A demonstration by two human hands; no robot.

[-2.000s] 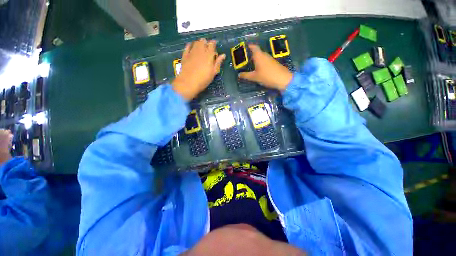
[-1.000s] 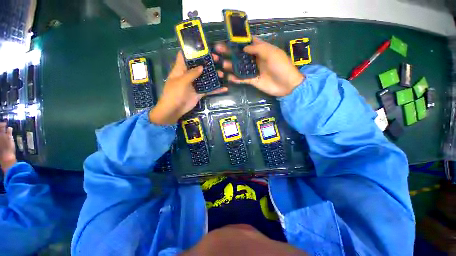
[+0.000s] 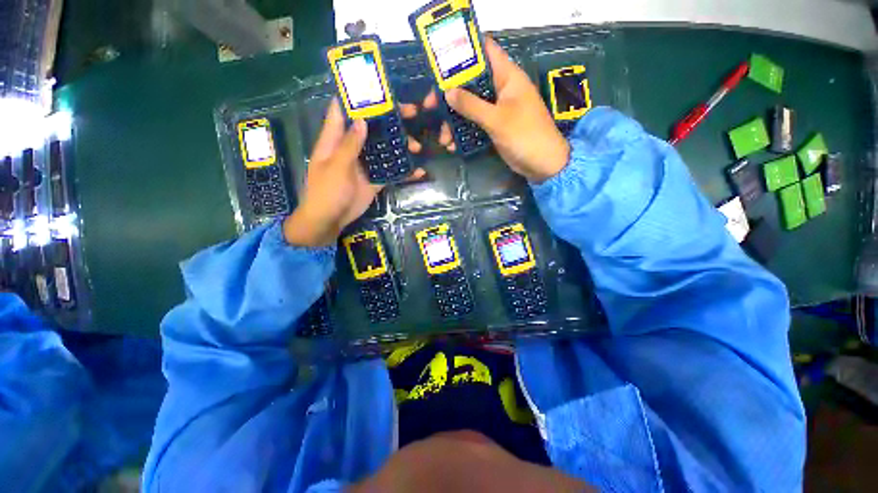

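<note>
My left hand (image 3: 337, 183) holds a keypad mobile phone (image 3: 387, 144) upright above the tray, its yellow-framed screen lit white, thumb near the navigation key. My right hand (image 3: 515, 116) holds a second phone (image 3: 451, 46), raised a little higher, its screen lit white with some red; the thumb lies just below the screen. The clear plastic tray (image 3: 574, 323) lies under both hands. Its near row holds phones, some with lit screens and one dark (image 3: 367, 256). Its far row shows a lit phone (image 3: 258, 144) at left and a dark-screened one (image 3: 569, 93) at right, partly behind my sleeve.
A red pen (image 3: 710, 106) and several green blocks (image 3: 748, 138), with black and white ones, lie on the green mat (image 3: 144, 193) at right. Another tray (image 3: 82, 260) of phones or parts stands at left. A blue sleeve of another person (image 3: 38, 376) shows at lower left.
Both hands have lifted a phone each out of the tray's far row. Since one second ago, both held screens have lit and my right thumb has moved to just below its screen.
</note>
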